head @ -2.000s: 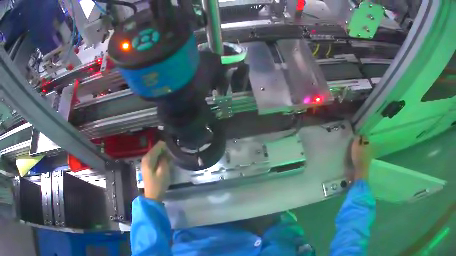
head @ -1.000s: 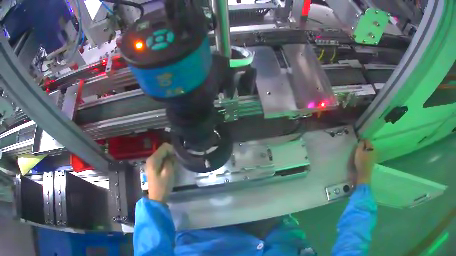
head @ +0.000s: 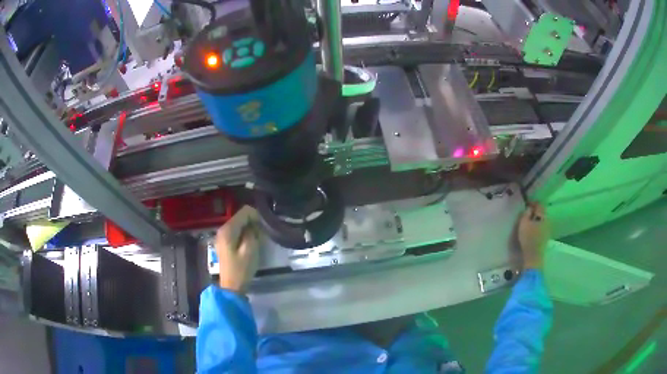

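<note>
The silver slide nest [head: 373, 234] lies on the base plate [head: 351, 296] under the microscope's black ring [head: 303, 232]. The digital microscope [head: 259, 98], with a blue band and an orange light, stands above it. My left hand [head: 238, 248] is at the nest's left end beside the ring, fingers curled together; whether it holds anything cannot be seen. My right hand [head: 532, 235] rests at the right end of the base plate by the machine frame, fingers bent over the edge; its fingertips are partly hidden.
A button panel [head: 499, 278] is at the plate's right front. Black bins [head: 128, 288] stand at left, a red tray [head: 197, 210] behind my left hand. Conveyor rails [head: 183, 175] and paired silver plates [head: 431, 117] lie behind. Grey frame posts [head: 585, 102] flank the station.
The whole view has shifted slightly, moving the microscope and fixture a little rightward in the picture. Both hands stay at about the same places on the station.
</note>
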